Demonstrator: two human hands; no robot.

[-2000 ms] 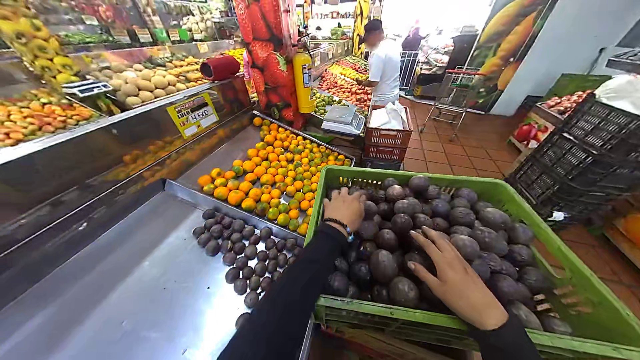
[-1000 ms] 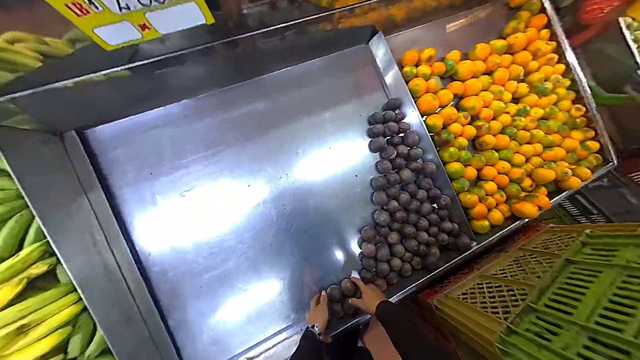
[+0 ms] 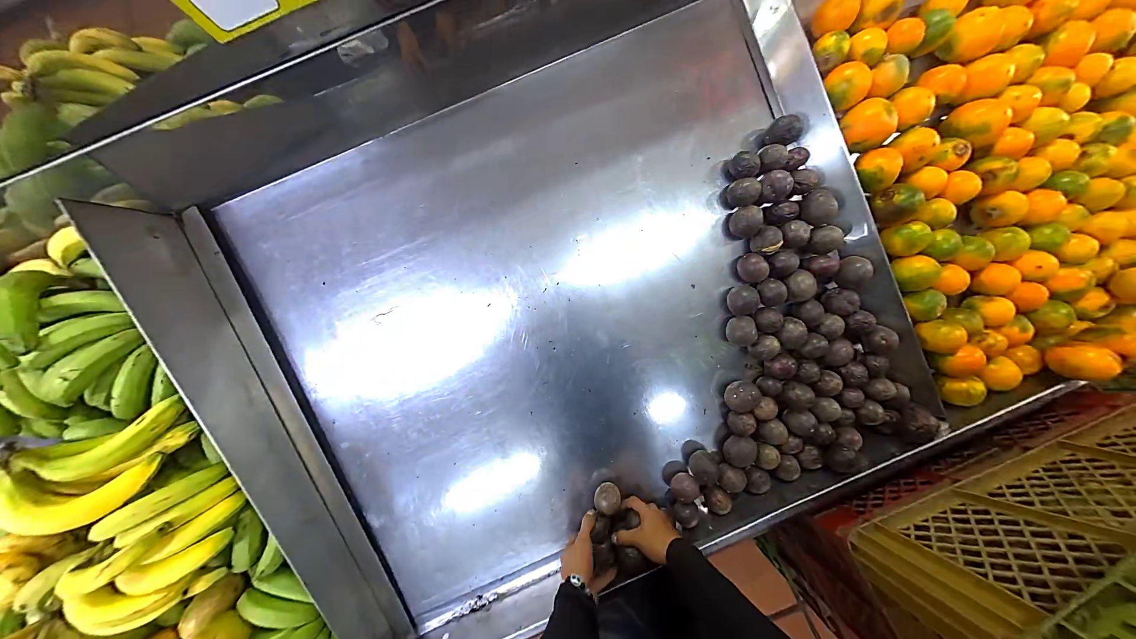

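At the front edge of the metal display tray, my left hand and my right hand cup several dark purple round fruits between them. My left wrist wears a watch or bracelet. Just right of my hands, a large group of similar dark fruits lies along the tray's right divider, with a few trailing toward my right hand. The undersides of both hands are hidden.
Green and yellow bananas fill the section left of a metal divider. Orange-green papaya-like fruits lie beyond the right divider. Plastic crates stand at the lower right, below the tray's edge.
The view has swung from the green crate, where my hands lay on dark fruits two seconds ago, to the tray. Since one second ago my hands remain around fruits at its front edge.
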